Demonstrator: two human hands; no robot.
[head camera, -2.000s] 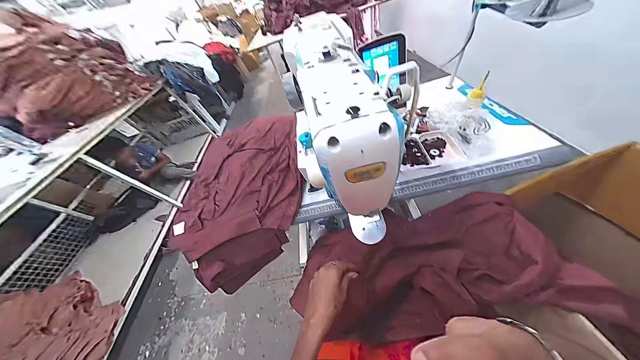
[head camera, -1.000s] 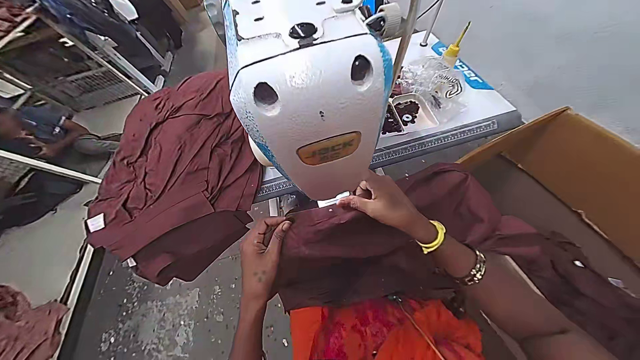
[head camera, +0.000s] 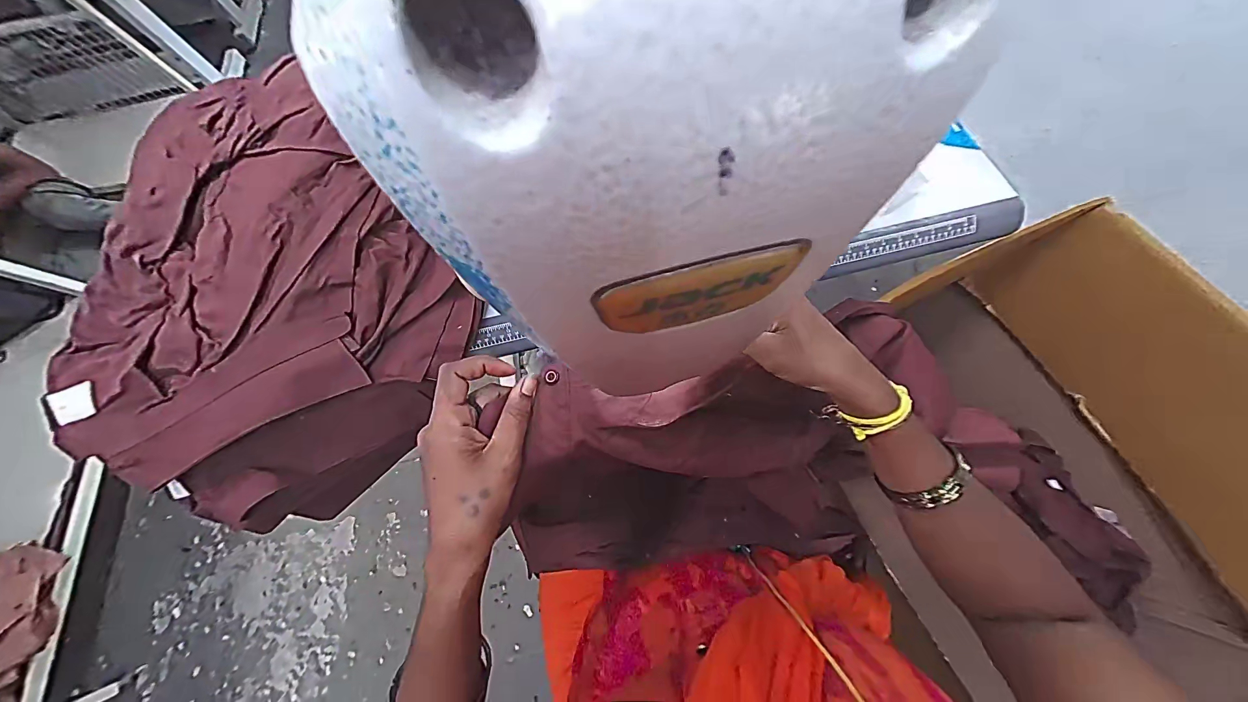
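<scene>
The white head of a Jack sewing machine (head camera: 643, 175) fills the upper middle and hides its needle area. Below it, a maroon garment (head camera: 673, 487) spreads over my lap, with a small round button (head camera: 552, 376) near its left edge. My left hand (head camera: 476, 439) pinches the cloth edge beside that button between thumb and fingers. At the right of the machine head, my right hand (head camera: 804, 356) holds the garment's upper edge, its fingertips partly hidden by the head. A pile of maroon garments (head camera: 263, 263) lies left of the machine.
On the right stands an open cardboard box (head camera: 1111, 322) with maroon cloth (head camera: 1053, 497) in it. The table edge bearing a ruler (head camera: 907, 241) runs behind the box's near corner. A metal rack (head camera: 107, 49) is at the upper left, beside part of a person (head camera: 34, 180).
Two seconds ago my left hand lay on the cloth; one second ago both hands held its edge under the machine head. My right hand is now farther right along the cloth. The view has moved much closer.
</scene>
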